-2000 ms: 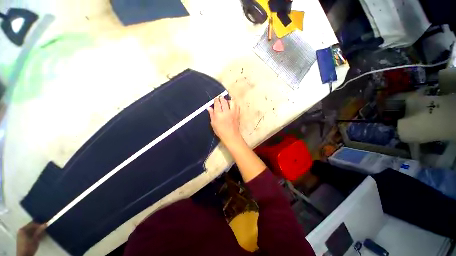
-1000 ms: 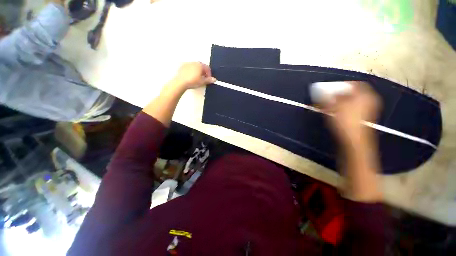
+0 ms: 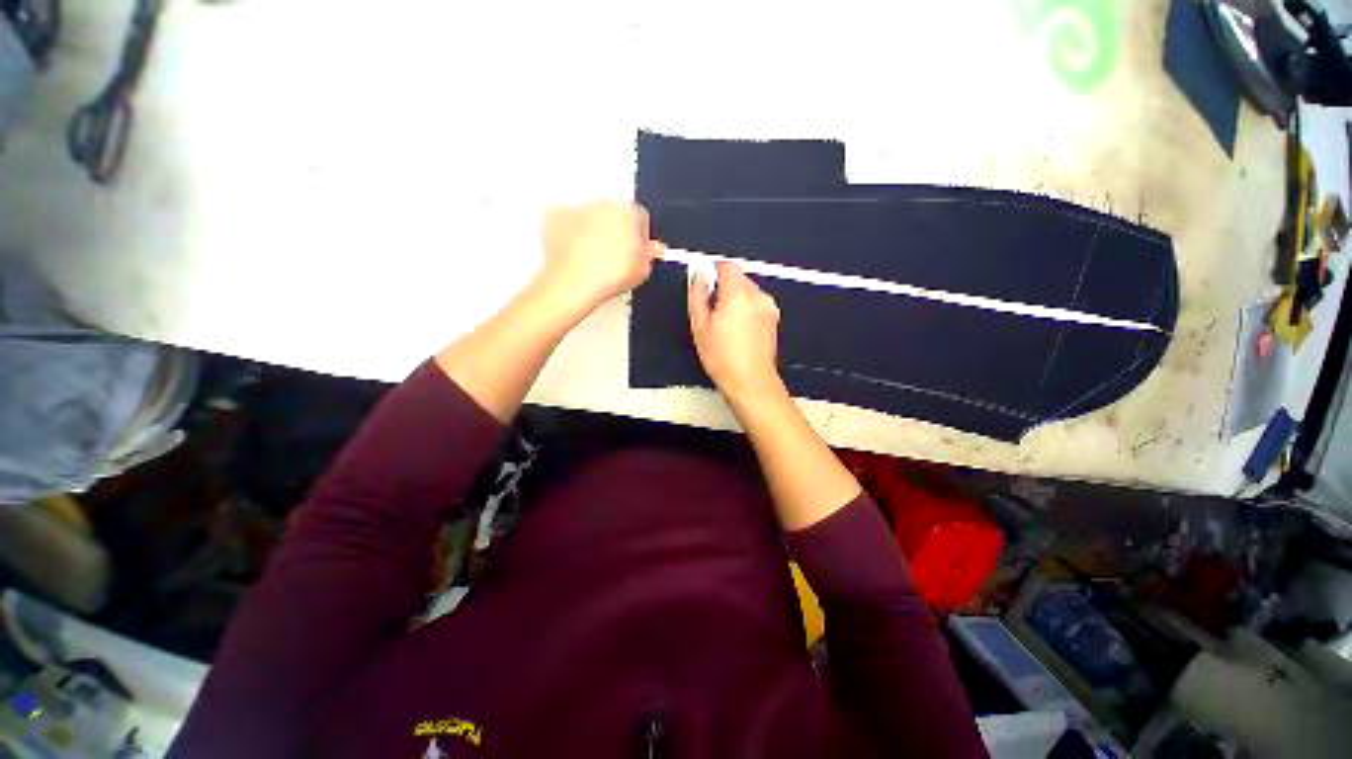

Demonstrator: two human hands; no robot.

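Note:
A dark navy cloth piece [image 3: 919,237] lies flat on the pale table, straight at its left end with a step at the top, rounded at the right, with thin pale lines along its edges. A white tape measure [image 3: 949,298] runs lengthwise across it. My left hand [image 3: 598,249] is closed on the tape's end at the cloth's left edge. My right hand [image 3: 736,329] is on the cloth just right of it, holding a small white piece, likely chalk, in its fingertips at the tape.
Shears [image 3: 104,126] lie at the table's [image 3: 371,193] far left. An iron [image 3: 1248,60] on a blue-grey cloth [image 3: 1198,74] is at the far right, near a grid sheet [image 3: 1257,371]. A red stool [image 3: 949,552] stands below the front edge. Pale fabric [image 3: 82,415] hangs at left.
My right hand has moved left along the tape, from the cloth's middle to near my left hand. My left hand remains at the tape's left end. The person's sleeve at upper left is gone.

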